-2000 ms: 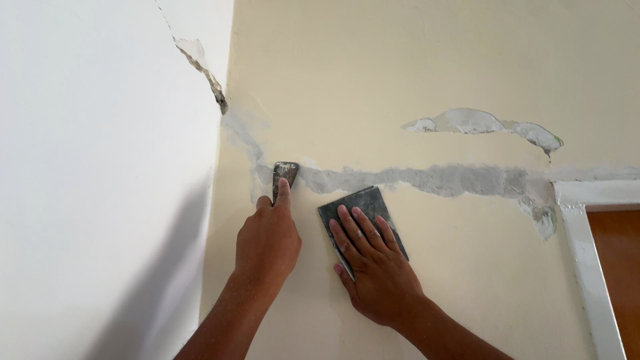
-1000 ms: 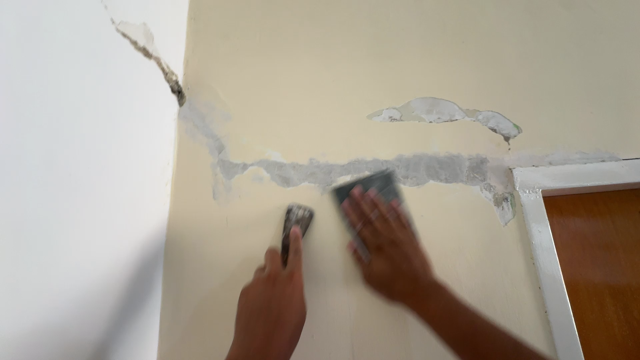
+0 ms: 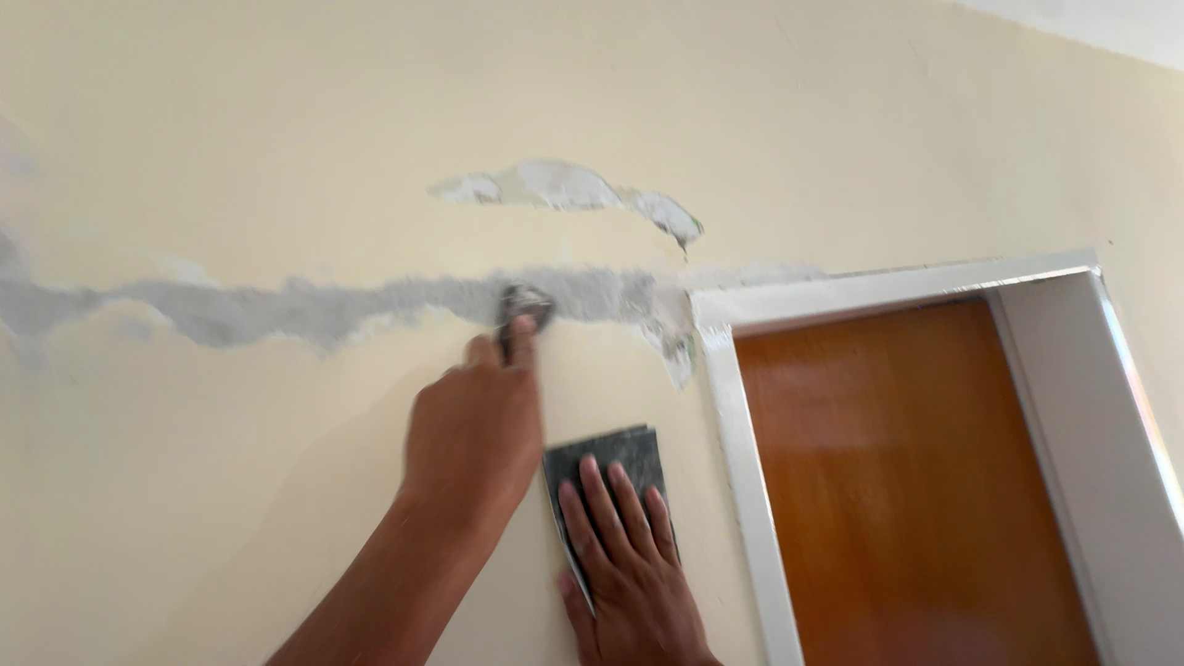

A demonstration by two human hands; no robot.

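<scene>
My left hand (image 3: 476, 421) grips a small putty knife (image 3: 525, 310), its index finger laid along the tool. The blade is over the grey filler strip (image 3: 361, 310) that runs across the cream wall. Lower and to the right, my right hand (image 3: 629, 564) lies with its fingers over a folded sheet of dark sandpaper (image 3: 615, 458), holding it against the wall below the strip. The putty knife is blurred. My palm hides the lower part of the sandpaper.
A white door frame (image 3: 754, 490) around a brown wooden door (image 3: 888, 462) stands to the right. Above the strip is a chipped patch (image 3: 564, 185) of bare plaster. Another chipped spot (image 3: 680, 356) sits beside the frame's upper left corner. A pale ceiling (image 3: 1091, 23) shows at top right.
The view has swung right. My left hand has moved the putty knife right along the filler strip, up from below it. My right hand has brought the sandpaper down off the strip.
</scene>
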